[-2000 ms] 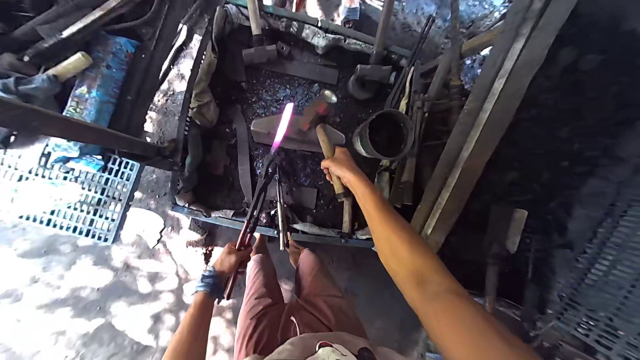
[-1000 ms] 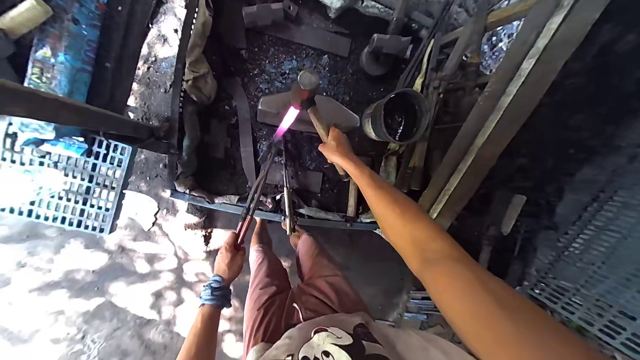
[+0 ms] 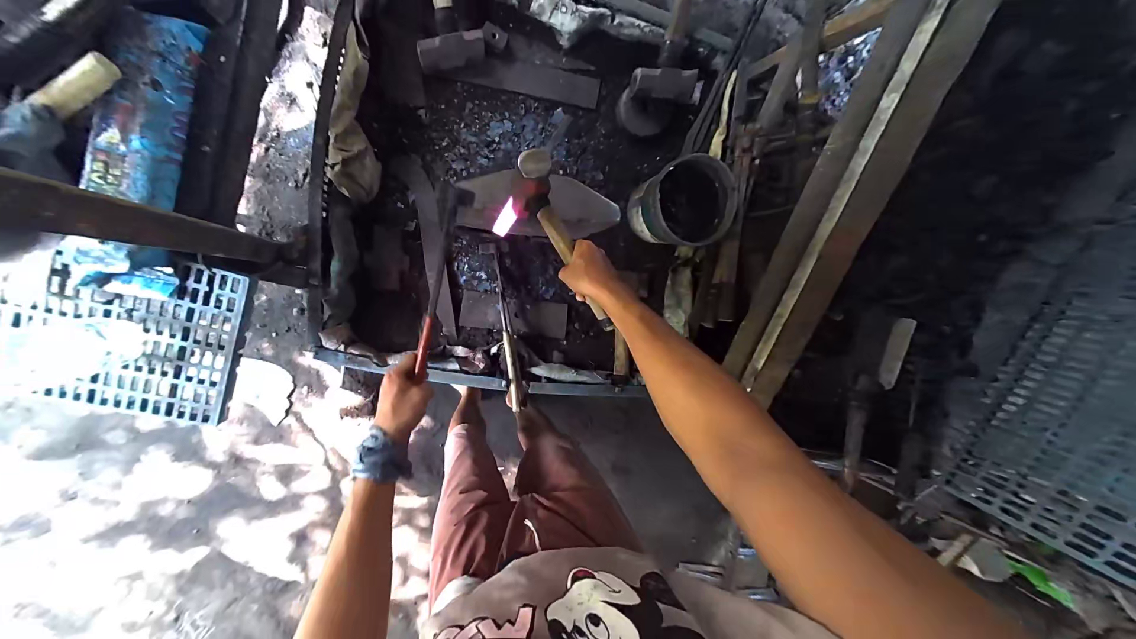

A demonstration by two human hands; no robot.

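My left hand (image 3: 404, 390) is closed around the red handle of a long dark metal tool (image 3: 437, 275), whose upper end lies near the left tip of the anvil plate. In my right hand (image 3: 590, 271) is the wooden handle of a hammer (image 3: 534, 188); its head is over the flat, pointed metal anvil (image 3: 581, 202). A short glowing pink-white metal piece (image 3: 506, 217) shows just left of the hammer head, partly hidden by it. Below it a thin metal rod or tong arm (image 3: 506, 319) runs down toward my feet; what holds the glowing piece I cannot tell.
A metal bucket (image 3: 643, 213) stands right of the anvil. Behind lie heavy hammer heads (image 3: 451, 51) (image 3: 666, 84) and a flat bar (image 3: 541, 80). Wooden beams (image 3: 852, 195) slant along the right. A plastic crate panel (image 3: 217, 342) lies left, and a metal rim (image 3: 577, 388) crosses before my feet.
The left-hand tool, earlier angled up to the glowing metal, now stands apart to its left. The hammer head has come down toward the anvil since the first frame. Less of the glowing piece shows.
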